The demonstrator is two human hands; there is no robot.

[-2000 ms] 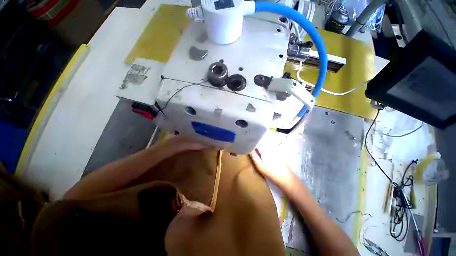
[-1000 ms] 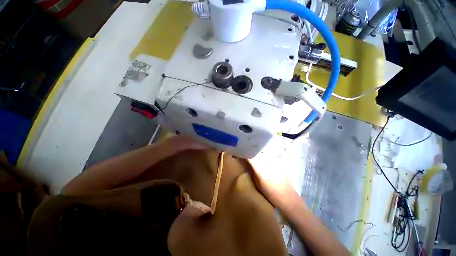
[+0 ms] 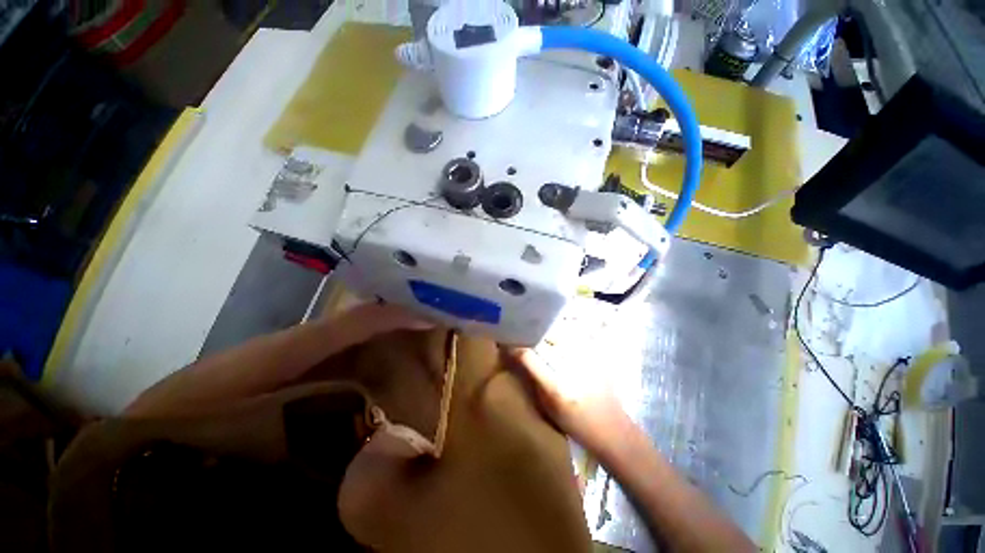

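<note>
A large brown bag body (image 3: 486, 464) hangs from under the sewing machine head (image 3: 459, 254) down over the table's front edge toward me. A narrow tan binding tape (image 3: 446, 394) runs down its middle. A dark red-brown patch (image 3: 313, 423) shows at the left fold. My left hand (image 3: 378, 318) lies on the bag's upper left, its fingertips hidden under the machine head. My right hand (image 3: 540, 378) is on the bag's upper right edge beside the bright light, fingers partly hidden by glare and the machine. The needle area and the bag's far edge are hidden.
A blue air hose (image 3: 680, 119) curves over the machine. A black-framed control panel (image 3: 907, 184) stands at the right. A tangled black cable (image 3: 873, 459), a tape roll (image 3: 938, 378) and a red switch (image 3: 308, 257) also show. Grey metal plates (image 3: 713, 356) flank the work.
My right hand has drawn down and left from beside the machine head, and the bag's right side has bunched and shifted left. The view has shifted slightly. My left hand stays at the machine.
</note>
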